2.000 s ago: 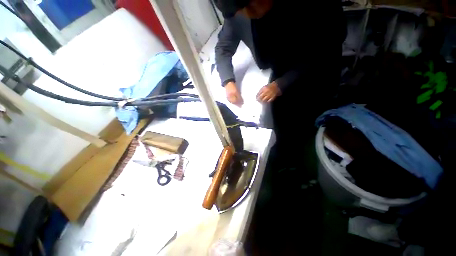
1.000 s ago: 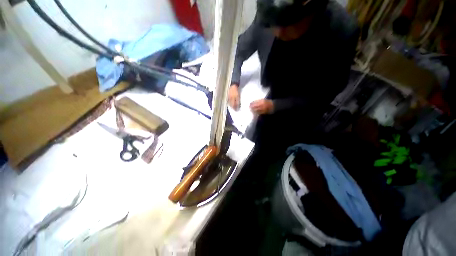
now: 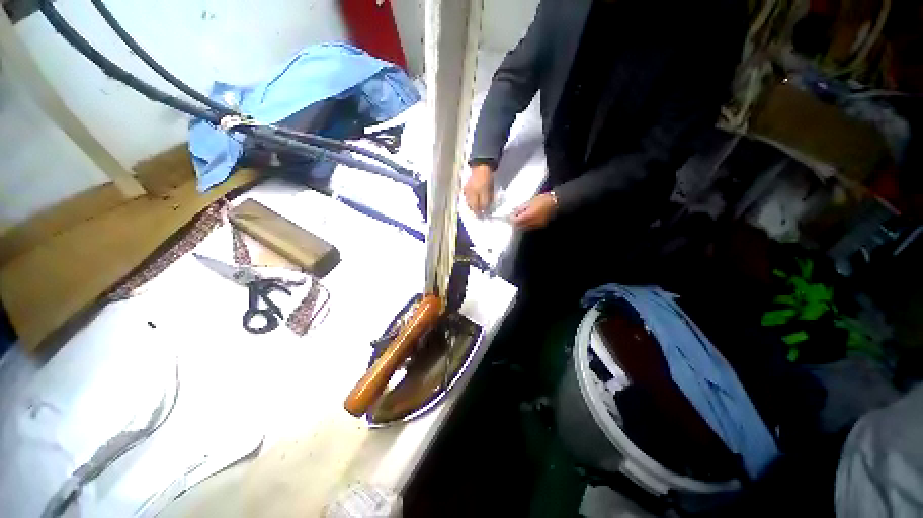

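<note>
Neither of my hands can be made out in the picture. The steam iron (image 3: 425, 366) lies near the table's right edge, its orange-brown wooden handle on the left of its pointed metal body. Curved white fabric strips (image 3: 207, 465) lie at the table's near left. Black-handled shears (image 3: 258, 293) lie mid-table with open-looking silver blades. A brown oblong block (image 3: 285, 237) lies just behind them, and a thin patterned strip (image 3: 307, 307) lies beside them.
A pale upright bar (image 3: 445, 152) rises behind the iron. Dark hoses (image 3: 294, 137) cross the back. Blue cloth (image 3: 334, 76) and tan cardboard (image 3: 91, 268) lie at the back. A person in a dark jacket (image 3: 617, 101) handles something white. A tub (image 3: 582, 400) holds cloth on the floor.
The view has swung to the right, so the table things and the tub now show further left than two seconds ago. The other person's hands have shifted slightly. The iron stays at the edge.
</note>
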